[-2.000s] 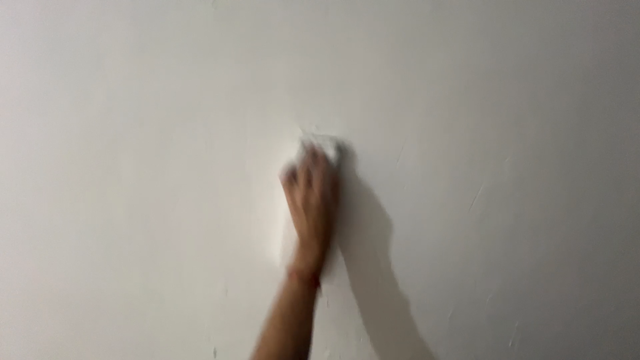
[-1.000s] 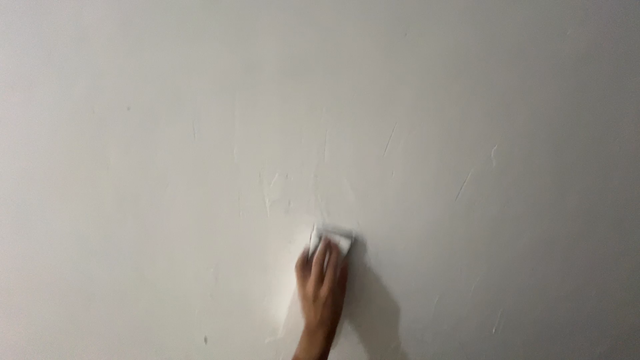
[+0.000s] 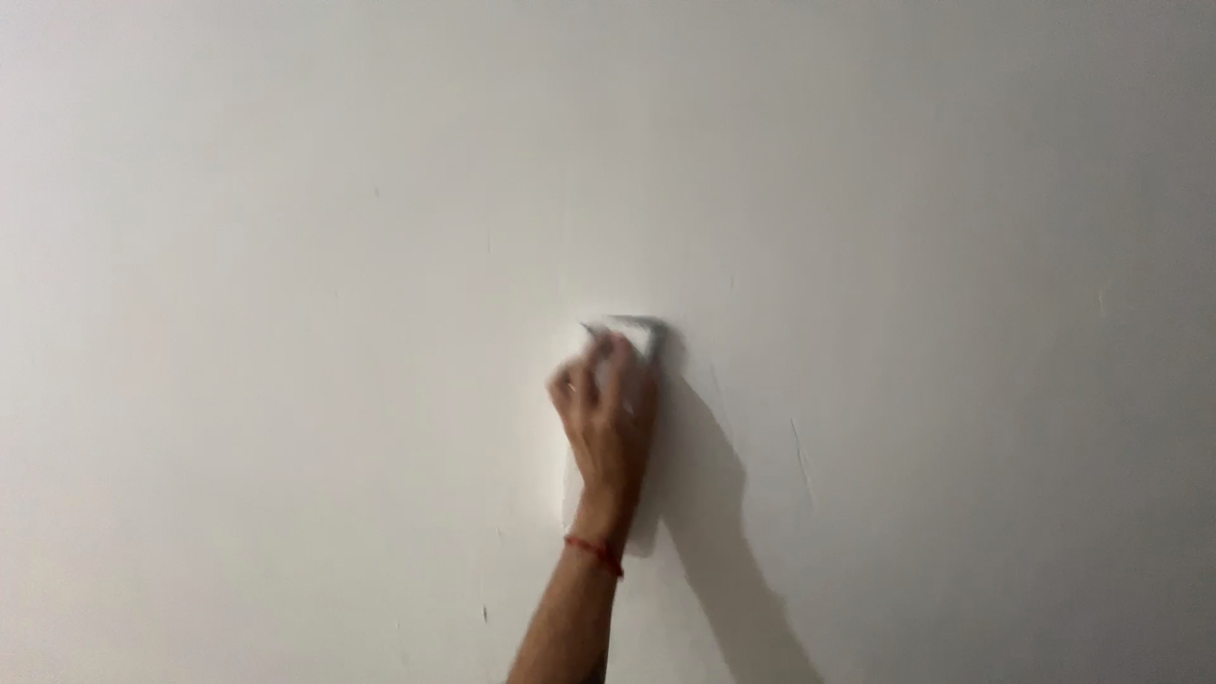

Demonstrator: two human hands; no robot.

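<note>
Near the middle of the head view, my left hand (image 3: 603, 413) is bent around a small, flat, white pad with dark grey edges (image 3: 635, 328). Motion blurs the fingers and the pad, so its exact kind cannot be told. It is held against a pale, smooth-coated wall (image 3: 285, 380). A red string bracelet (image 3: 595, 554) circles the wrist. Below the pad, a paler upright strip (image 3: 642, 541) shows on the wall, partly behind the wrist. My right hand is out of view.
The wall fills the whole view. Thin raised lines or scratches (image 3: 803, 461) mark it to the right of the hand, and a small dark nick (image 3: 484, 614) lies at the lower left. The arm's shadow (image 3: 731, 532) falls to the right.
My left hand, low in the view one second ago, is now higher, with the pad still in its grip. The view of the wall has shifted.
</note>
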